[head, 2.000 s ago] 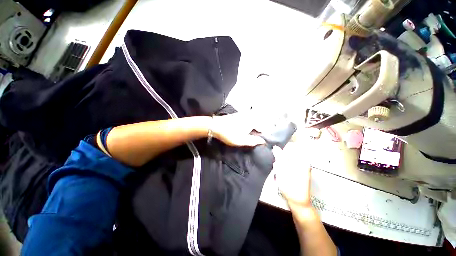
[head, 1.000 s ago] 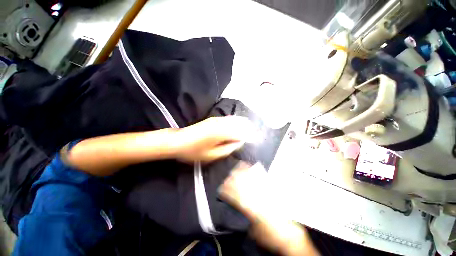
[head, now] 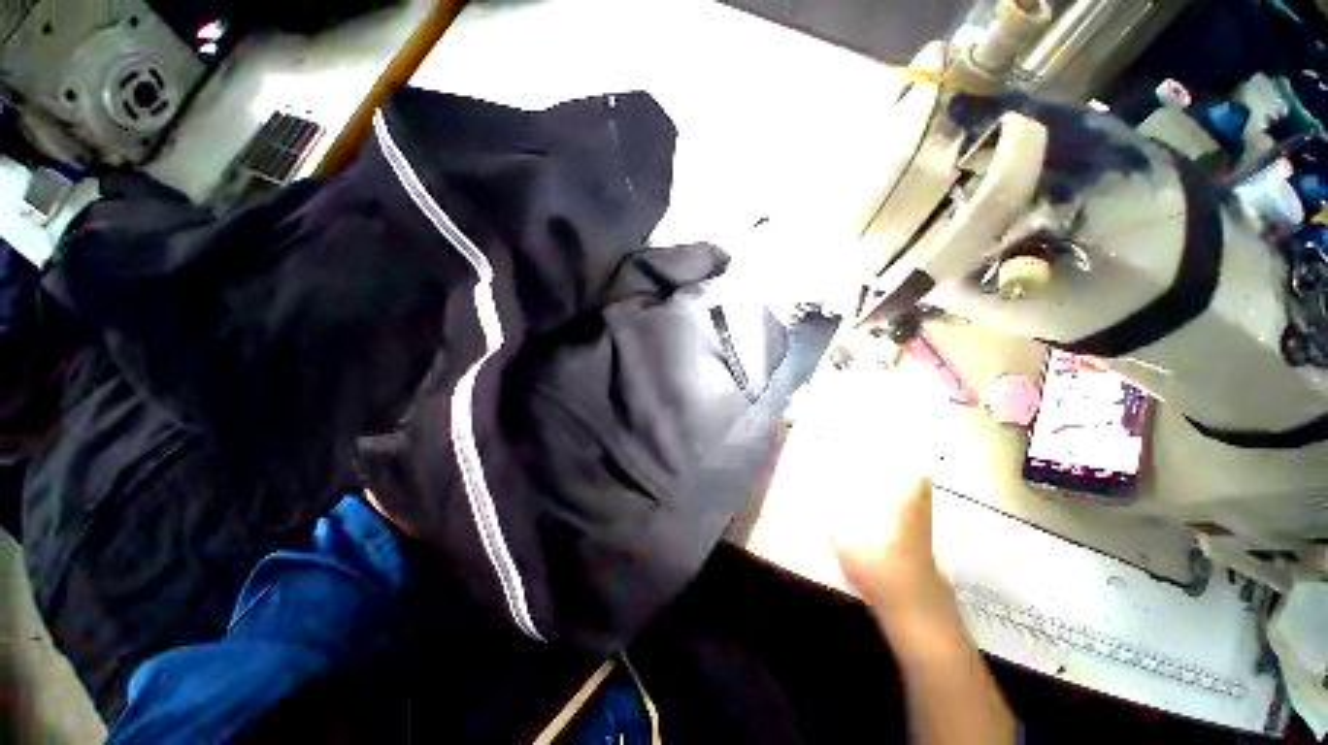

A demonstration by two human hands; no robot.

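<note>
The black garment panel (head: 583,422) covers the left and middle of the table and hangs over the lap. A double white stripe (head: 473,422) runs down it. A short straight slit (head: 733,349) shows near the presser foot area, which is lost in glare. The sewing machine head (head: 1107,248) stands to the right. My right hand (head: 888,531) is over the bright machine bed, right of the cloth; its fingers are washed out by glare. My left hand is hidden under the black cloth; only the blue sleeve shows at lower left.
A lit phone (head: 1088,422) lies by the machine, beside a pink round piece (head: 1012,397). A ruler scale (head: 1107,640) runs along the front edge. A second machine (head: 124,88) is at upper left. Coloured spools are at upper right.
My left hand has gone from on top of the cloth to beneath it. My right hand has moved right, off the cloth. The striped panel now lies folded over differently, with its slit exposed.
</note>
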